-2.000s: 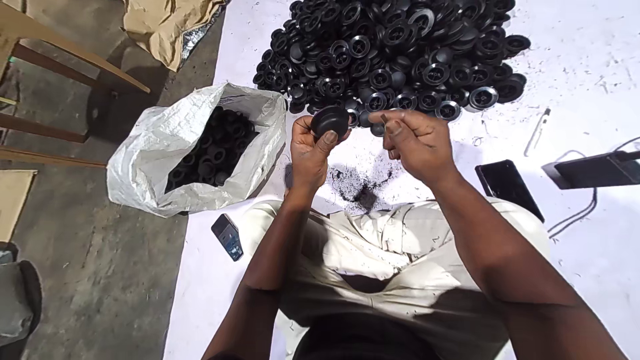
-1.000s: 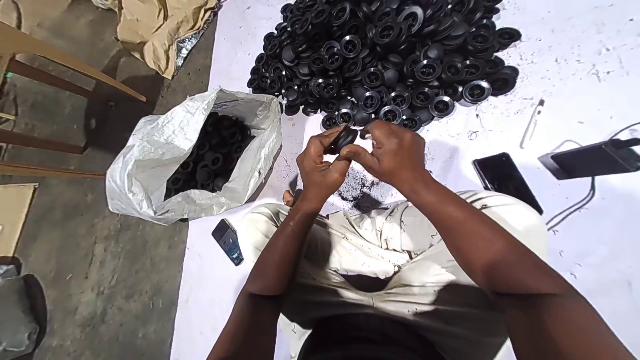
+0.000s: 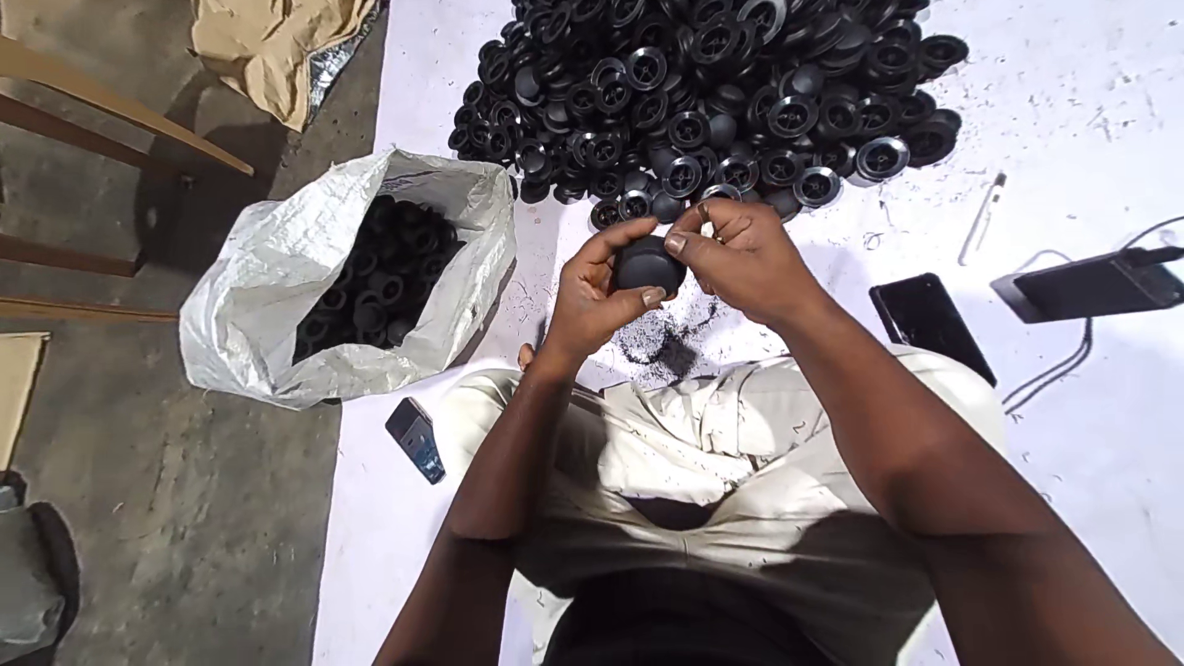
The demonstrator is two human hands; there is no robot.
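Note:
A round black plastic cap (image 3: pixel 646 267) is held between the thumb and fingers of my left hand (image 3: pixel 592 301), its smooth domed face toward me. My right hand (image 3: pixel 740 257) touches the cap's upper right edge with thumb and fingertips; whether it pinches the rim or some small piece is too small to tell. Beyond both hands lies a large heap of similar black round parts (image 3: pixel 689 129), many showing spoked undersides. To the left stands a white woven plastic sack (image 3: pixel 268 277), open at the top, with more black parts (image 3: pixel 370 296) inside. Black shavings (image 3: pixel 661 344) lie below my hands.
A smartphone (image 3: pixel 416 439) lies left of my leg. On the right are a black phone (image 3: pixel 932 326), a black power bank with cables (image 3: pixel 1096 285) and a slim pen-like tool (image 3: pixel 982 217), all on the white sheet (image 3: pixel 1091 416). Wooden chair legs (image 3: pixel 120 102) and crumpled brown paper (image 3: pixel 268 55) are at left.
The cap has turned from edge-on a second ago to its domed face now. My right hand was apart from the cap two seconds ago and now touches its edge.

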